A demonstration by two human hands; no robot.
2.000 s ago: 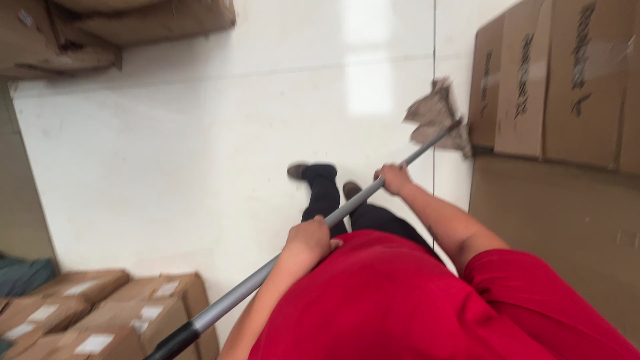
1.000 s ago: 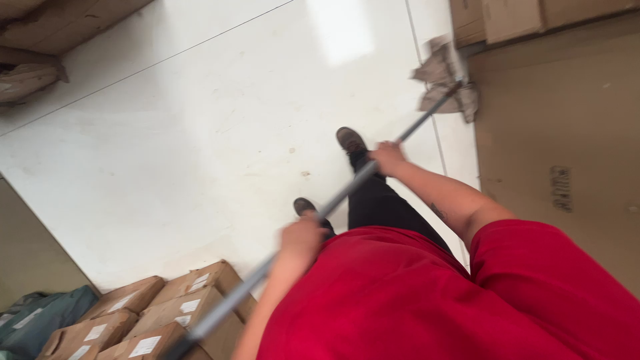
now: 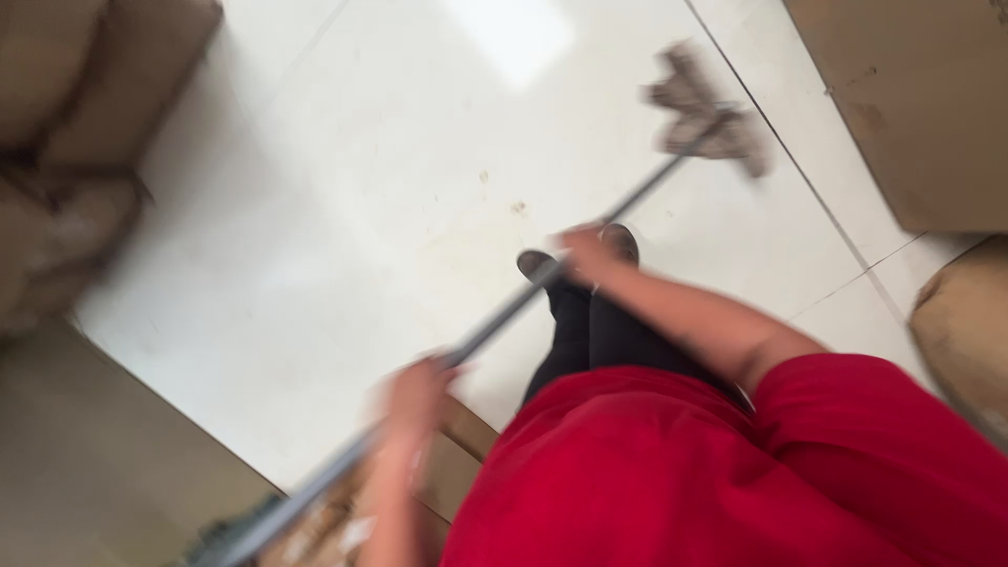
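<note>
A grey mop handle [image 3: 504, 315] runs slantwise from the lower left to the upper right. My left hand [image 3: 413, 398] is closed around its middle part, blurred by motion. Farther up the pole, above my shoes, my right hand [image 3: 587, 252] grips it too. At the far end a brown-grey cloth mop head [image 3: 709, 118] lies spread on the white tiled floor [image 3: 331, 236], near a dark tile joint. The pole's near end leaves the view at the bottom left.
Brown cartons or wrapped packages [image 3: 118, 87] stand at the upper left. A large cardboard box [image 3: 921, 102] is at the upper right, with a rounded brown package [image 3: 969, 331] below it. More boxes [image 3: 461, 445] sit at the lower left, beside a flat tan surface [image 3: 118, 449].
The mop head was against the boxes on the right; now it lies on open floor, left of the dark joint. Both hands have stayed on the pole. The view has shifted and turned.
</note>
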